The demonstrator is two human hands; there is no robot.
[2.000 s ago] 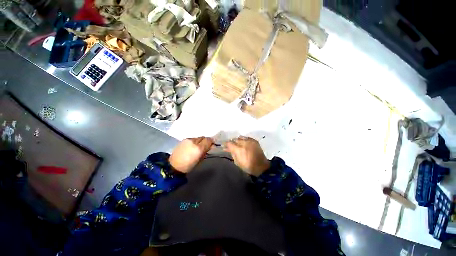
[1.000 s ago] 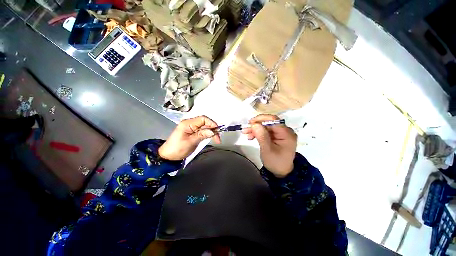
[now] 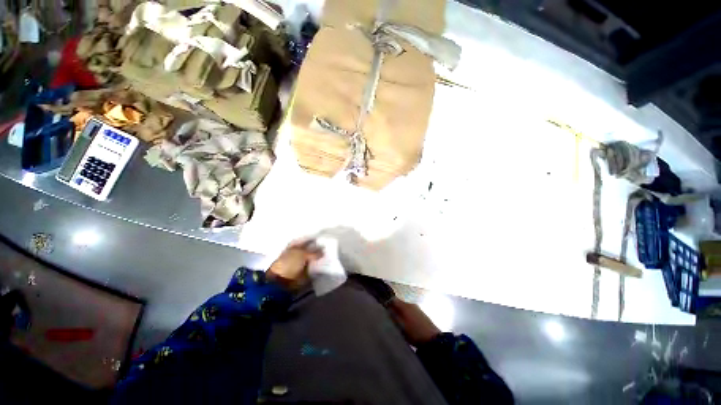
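My left hand (image 3: pixel 294 265) holds a small white tag (image 3: pixel 327 267) above the apron (image 3: pixel 336 336), at the white table's front edge. The tag is slightly blurred. My right hand (image 3: pixel 409 318) is at the right side of the apron's upper edge; its fingers are hidden, so I cannot tell what it holds. No pen shows. A thick tan bundle (image 3: pixel 403 99) tied with a pale strip (image 3: pixel 368 99) lies on the white table (image 3: pixel 506 229) beyond my hands.
A white calculator (image 3: pixel 99 160), crumpled grey scraps (image 3: pixel 225 170) and tan bundles (image 3: pixel 190 67) lie at the left. Blue baskets (image 3: pixel 652 229), a wooden-handled tool (image 3: pixel 615 265) and grey strips (image 3: pixel 597 206) are at the right. A framed brown mat (image 3: pixel 71 316) is at the lower left.
The pen held between both hands a second ago is out of sight. My left hand now holds a white tag. My right hand has moved down to the apron. The view has shifted right.
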